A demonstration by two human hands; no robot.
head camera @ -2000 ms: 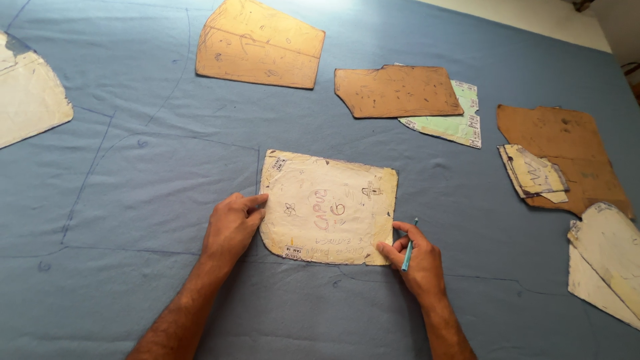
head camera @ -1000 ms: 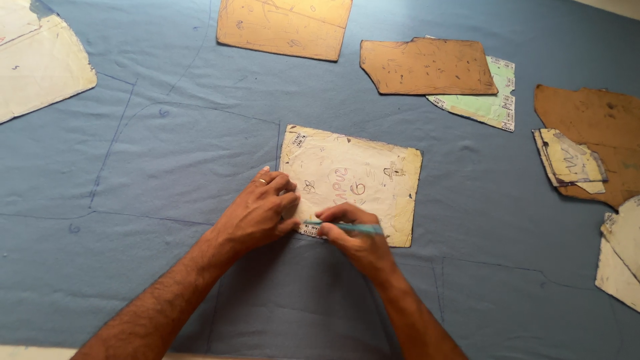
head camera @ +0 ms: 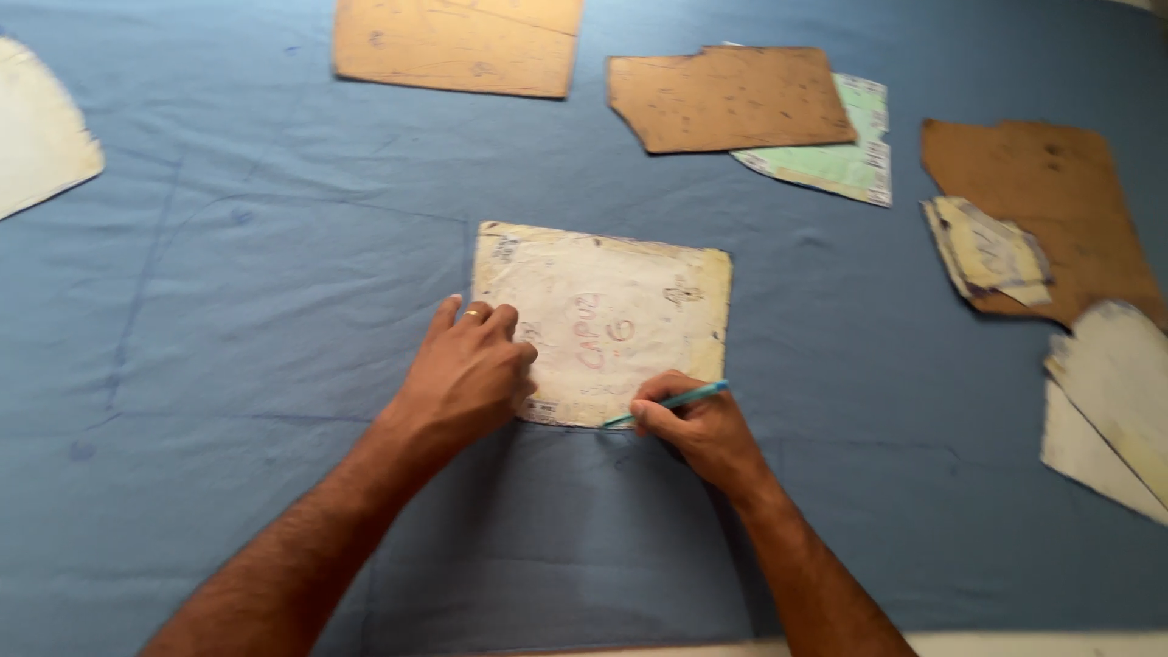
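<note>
A cream card sewing pattern piece (head camera: 630,301) with handwriting lies flat on blue fabric (head camera: 274,511) that bears drawn pen lines. My left hand (head camera: 474,370) presses on the lower left part of the piece and hides its left edge there; a ring is on one finger. My right hand (head camera: 698,424) grips a light-blue pen (head camera: 689,395), its tip at the lower edge of the piece, right of my left hand.
Brown card patterns lie at the top (head camera: 456,46), upper right (head camera: 721,100) over a green one (head camera: 821,169), and right (head camera: 1068,182) under small cream pieces (head camera: 985,246). Other cream patterns lie at far left (head camera: 41,137) and far right (head camera: 1113,392). The fabric's edge shows below.
Two seconds ago my right hand was at the pattern's lower right corner; a second ago it was beside my left hand at the lower left. Since then the pen has moved right along the lower edge.
</note>
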